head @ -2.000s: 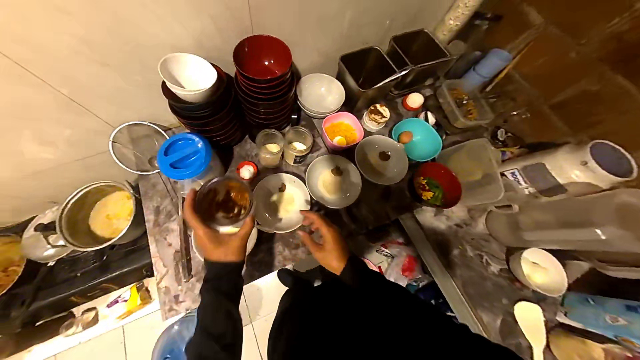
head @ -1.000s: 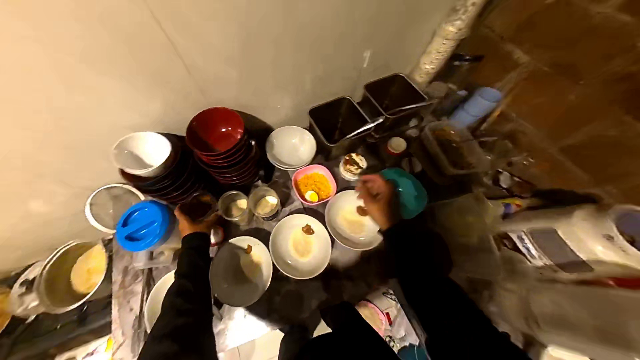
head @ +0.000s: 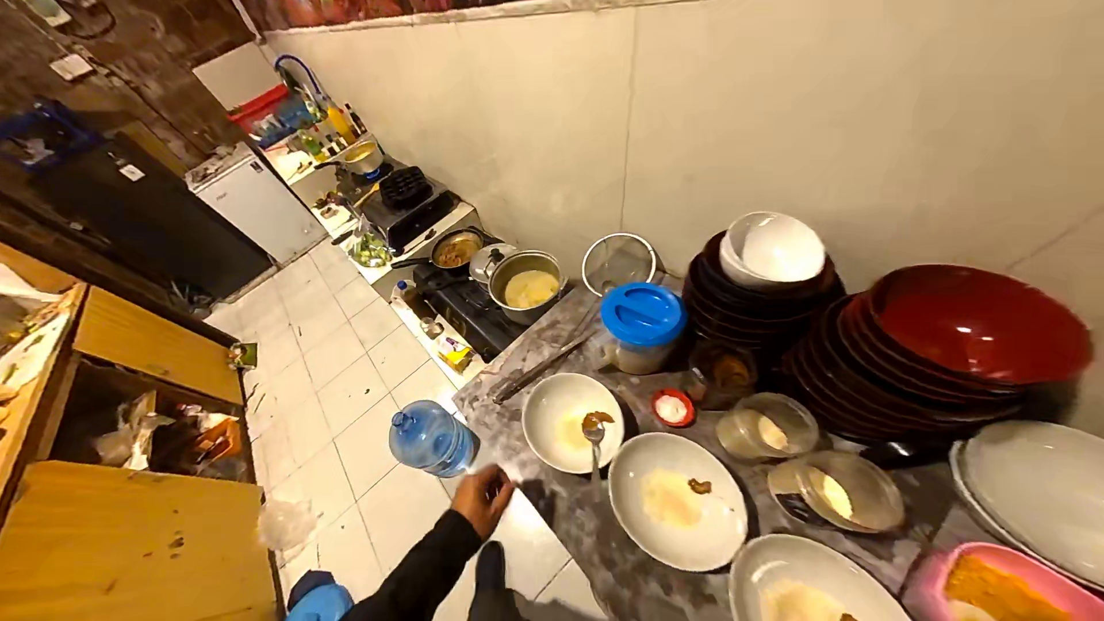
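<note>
My left hand (head: 483,496) is over the floor just off the counter's edge, fingers loosely curled, with nothing seen in it. To its right, a metal spoon (head: 595,434) rests in a white bowl (head: 536,414), its tip at a dab of brown paste. Two more white bowls (head: 677,552) (head: 749,586) hold pale powder and brown paste. Behind them stand a small red-rimmed container of white powder (head: 673,408), a jar of brown paste (head: 726,373) and two clear tubs (head: 768,429) (head: 837,492). My right hand is out of view.
A blue-lidded plastic jug (head: 642,323) stands near stacked dark red bowls (head: 975,328) and a wire strainer (head: 619,263). Tongs (head: 543,369) lie near the counter edge. A cooking pot (head: 524,289) sits on the stove. A large blue water bottle (head: 431,438) is beside the counter.
The view has swung far left. The jar of brown paste, held in my left hand two seconds ago, now stands on the counter. My left hand has moved away from it; my right hand has left the view.
</note>
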